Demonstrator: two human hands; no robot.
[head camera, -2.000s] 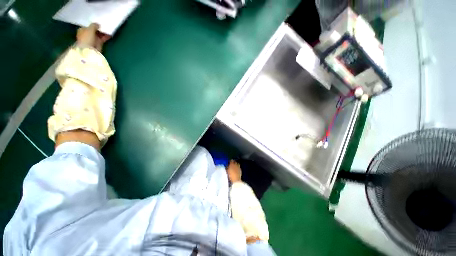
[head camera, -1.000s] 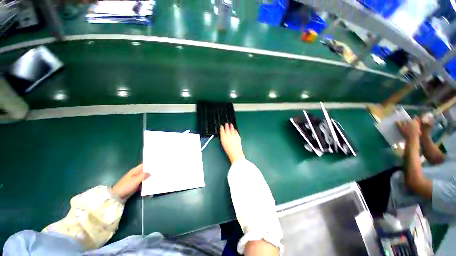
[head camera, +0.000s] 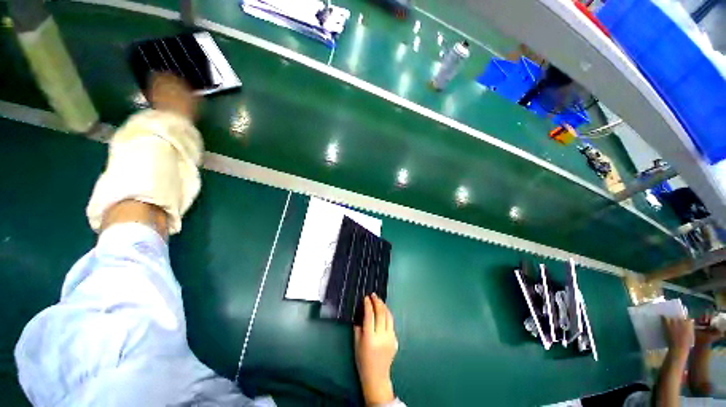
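My left hand (head camera: 171, 94), blurred, reaches over the conveyor onto a black-faced solar panel (head camera: 179, 63) with pale lines and a white edge; its fingers are partly hidden and I cannot tell whether they grip it. My right hand (head camera: 376, 342) holds the lower edge of another black solar panel (head camera: 358, 274), tilted over a white-backed panel (head camera: 314, 258) on the green bench. The white panel lies near the pale rail, partly covered by the black one.
A fanned stack of panels (head camera: 556, 308) stands on the bench to the right. A coworker's hands (head camera: 683, 334) hold a white plate at the far right. A pale rail (head camera: 414, 213) borders the conveyor (head camera: 366, 151). Blue bins (head camera: 669, 63) hang overhead; a post (head camera: 57, 75) rises at left.
My left hand has left the white panel and reached out to the panel on the conveyor. The white panel now lies nearer the rail, and my right hand has brought the black panel over it.
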